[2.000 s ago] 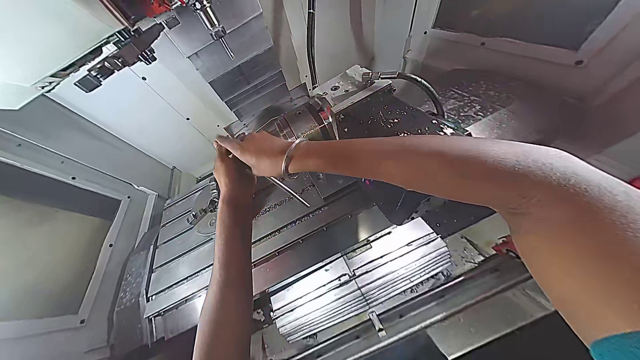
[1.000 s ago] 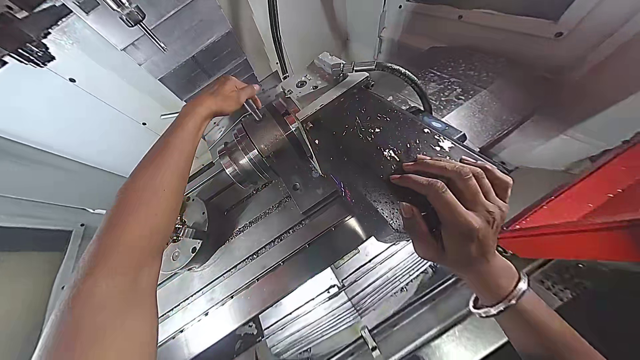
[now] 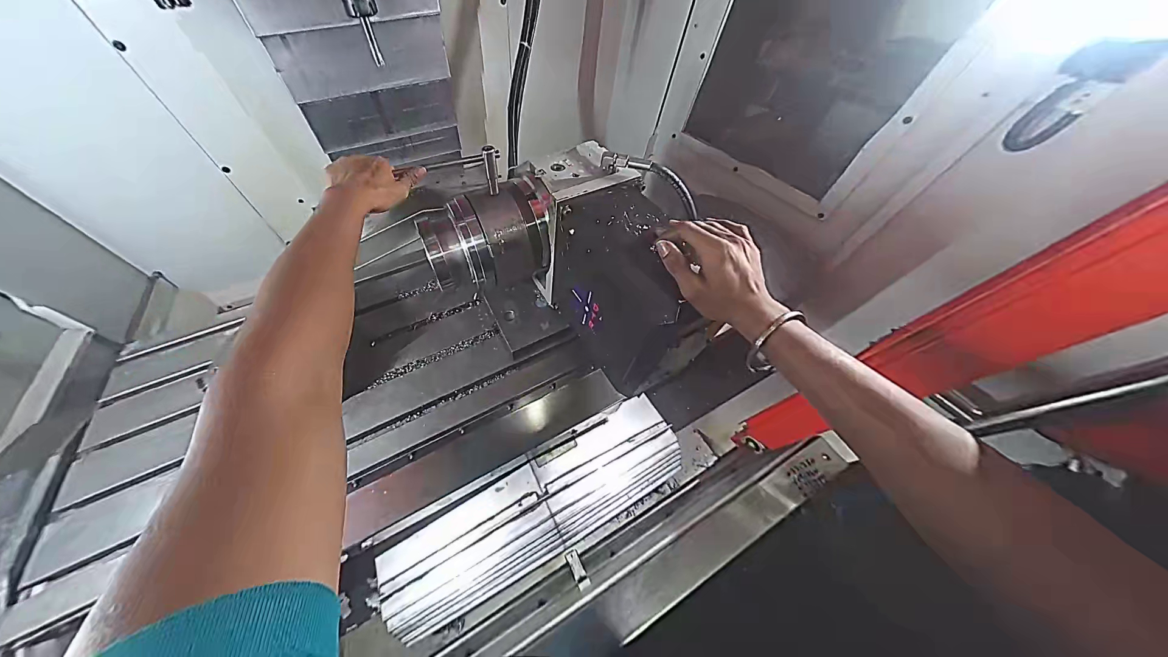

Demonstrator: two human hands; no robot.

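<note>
My left hand (image 3: 372, 182) is closed on the bar end of a T-handled chuck key (image 3: 491, 169), whose upright shank stands on top of the round metal chuck (image 3: 484, 233). The chuck projects from the side of a dark rotary-table housing (image 3: 616, 265) with chips on its top. My right hand (image 3: 716, 265), with a metal bangle at the wrist, is over the right edge of that housing with bent fingers; whether it presses on it I cannot tell. It holds nothing that I can see.
The slotted machine table (image 3: 429, 365) carries metal chips in its grooves. Above it hangs a slim cutting tool (image 3: 372, 36). A black hose (image 3: 675, 182) curves behind the housing. A ribbed metal way cover (image 3: 529, 520) lies in front, and a red machine edge (image 3: 1022, 301) runs at right.
Two seconds ago both hands were together near the chuck; they are now apart. My right hand has moved to the housing. My left hand holds the key's bar left of the chuck.
</note>
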